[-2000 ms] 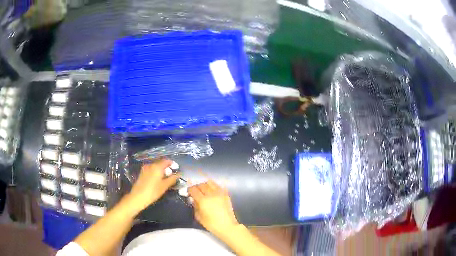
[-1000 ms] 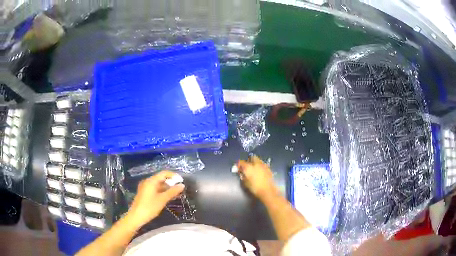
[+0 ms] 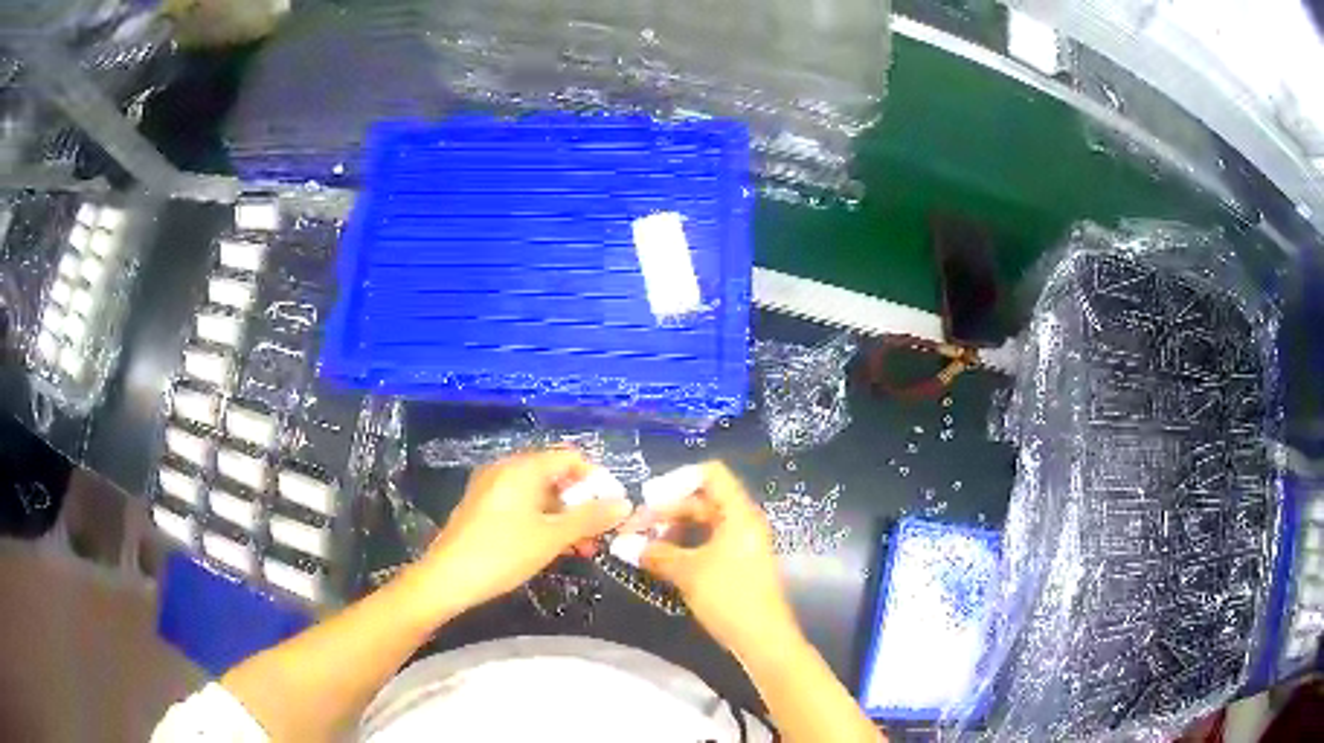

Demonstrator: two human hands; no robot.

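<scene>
My left hand (image 3: 530,511) and my right hand (image 3: 712,540) meet above the black bench top in front of me. White shows at the fingertips of both hands; finger cots and a white piece are hard to tell apart there. The left fingers are closed on something small and pale. The right fingers are pinched close beside them, and whether they hold a part is hidden. A clear blister tray with rows of white housings (image 3: 301,489) lies to the left. Small clear fittings (image 3: 803,523) are scattered right of my hands.
A blue plastic tray (image 3: 552,261) with a white oblong on it stands beyond my hands. A small blue bin (image 3: 934,617) and the large bagged parts tray (image 3: 1147,479) are at the right. A dark phone (image 3: 969,279) with a strap lies on the green strip. Crumpled film (image 3: 806,392) lies on the bench.
My right hand has come back from the small fittings to my left hand, and the two now meet. The camera view has shifted.
</scene>
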